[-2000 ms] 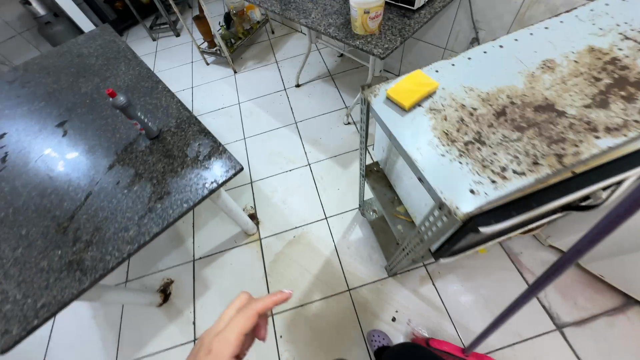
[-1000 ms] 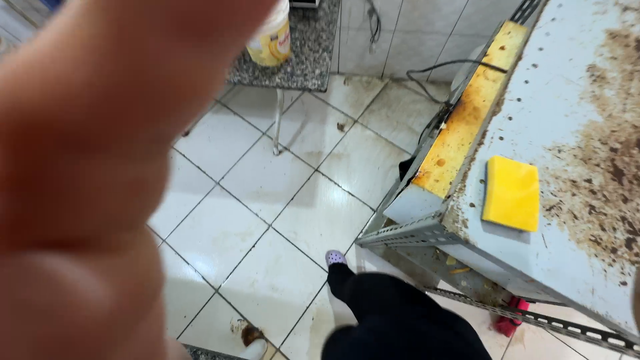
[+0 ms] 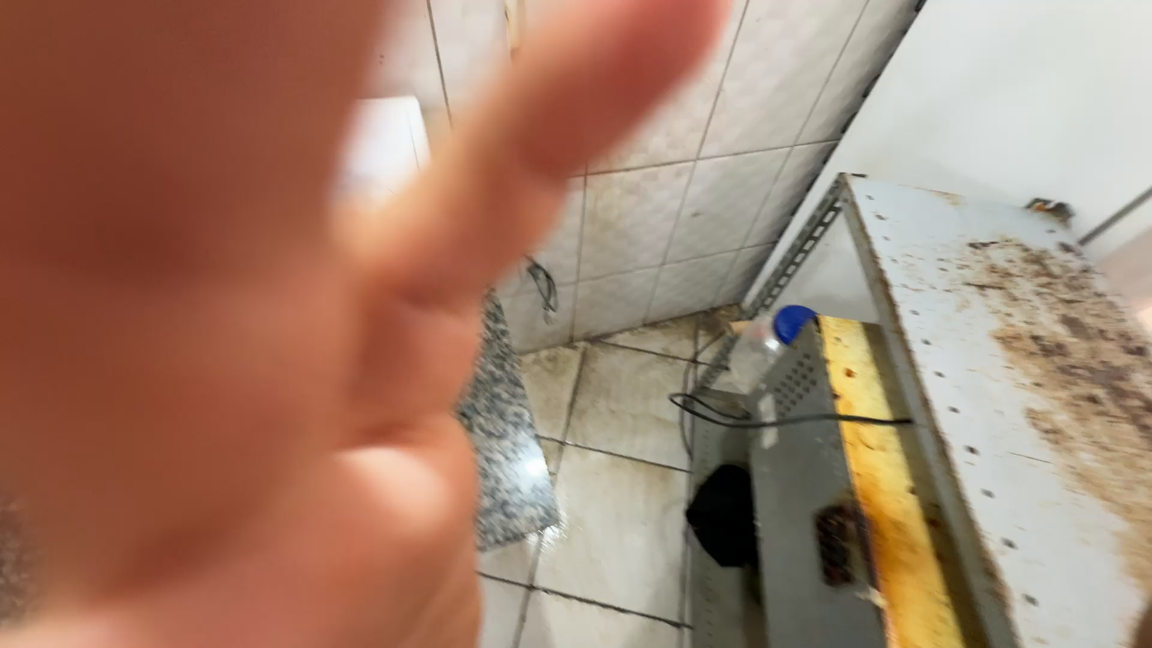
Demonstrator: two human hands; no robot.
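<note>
Very close to the camera, my left hand (image 3: 270, 315) fills the left half of the head view, blurred. One finger stretches toward the upper right and others look bent; nothing can be seen held, but its grip is unclear. Behind it shows the corner of a speckled granite tabletop (image 3: 513, 459). At the right stands a metal shelf unit, its pale top (image 3: 936, 360) stained with brown rust or dirt. My right hand is not recognizable in view.
Under the shelf top is a grey metal appliance (image 3: 801, 477) with a stained yellow edge (image 3: 873, 459). A black cable (image 3: 792, 420), a container with a blue lid (image 3: 794, 324) and a black object (image 3: 723, 517) are beside it. Tiled wall (image 3: 630, 216) and dirty floor tiles (image 3: 621, 513) lie behind.
My left hand, small and low in the view two seconds ago, now looms close to the camera. The view has swung toward the wall, and the yellow sponge has left it.
</note>
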